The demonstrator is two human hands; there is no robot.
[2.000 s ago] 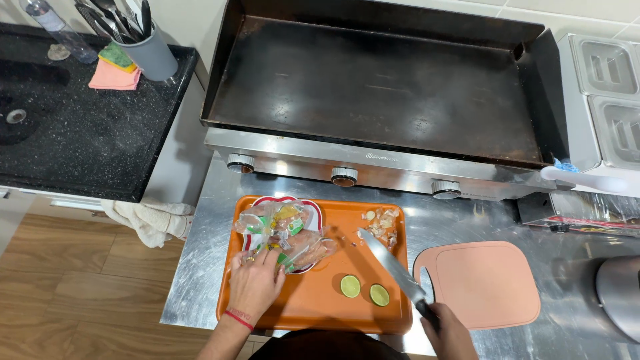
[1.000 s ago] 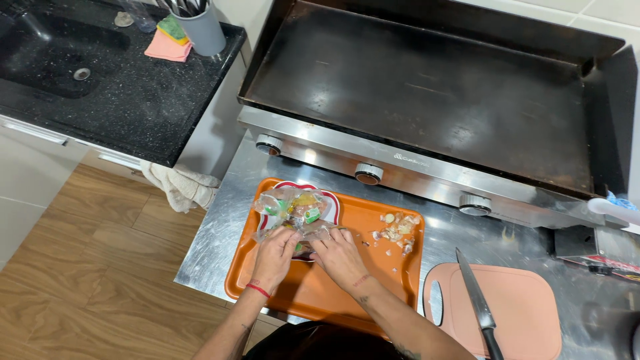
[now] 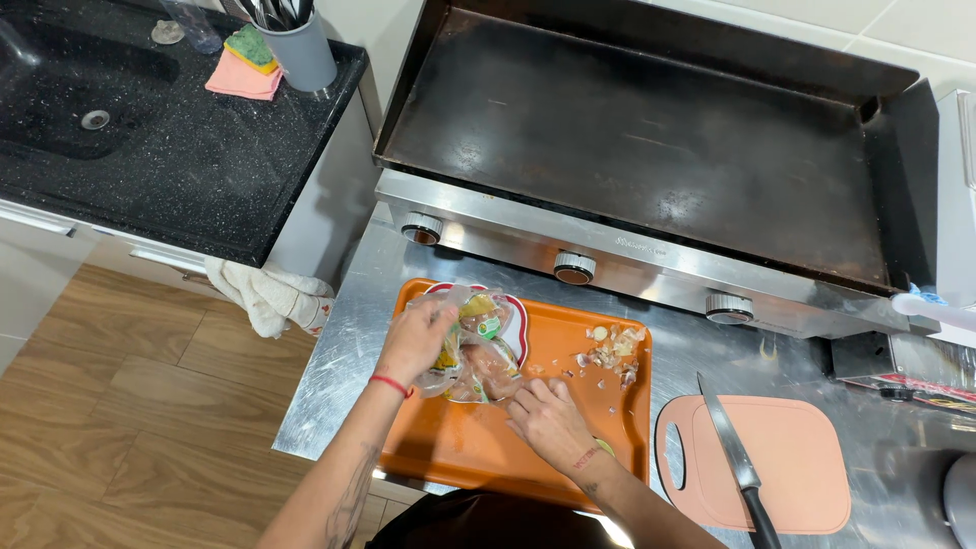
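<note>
A clear plastic bag of raw meat (image 3: 488, 362) with printed patches lies on a white plate with a red rim (image 3: 521, 324), at the left of an orange tray (image 3: 488, 450). My left hand (image 3: 419, 335) grips the plastic at the bag's upper left. The fingers of my right hand (image 3: 545, 415) pinch its lower right edge. Papery peelings (image 3: 614, 351) lie at the tray's upper right. A bit of cut lime (image 3: 604, 445) shows behind my right wrist. A knife (image 3: 728, 435) with a black handle rests on a pink cutting board (image 3: 801, 457).
Beyond the tray stands a griddle (image 3: 633, 145) with front knobs. At the left are a black sink counter (image 3: 221, 175), a grey utensil holder (image 3: 301, 57), a sponge (image 3: 252, 47) on a pink cloth (image 3: 244, 78) and a hanging white towel (image 3: 267, 293). A metal container (image 3: 962, 492) stands far right.
The knife, in my right hand two seconds ago, now lies on the cutting board. My right hand has moved left to the bag. The plastic is spread wider, showing more meat.
</note>
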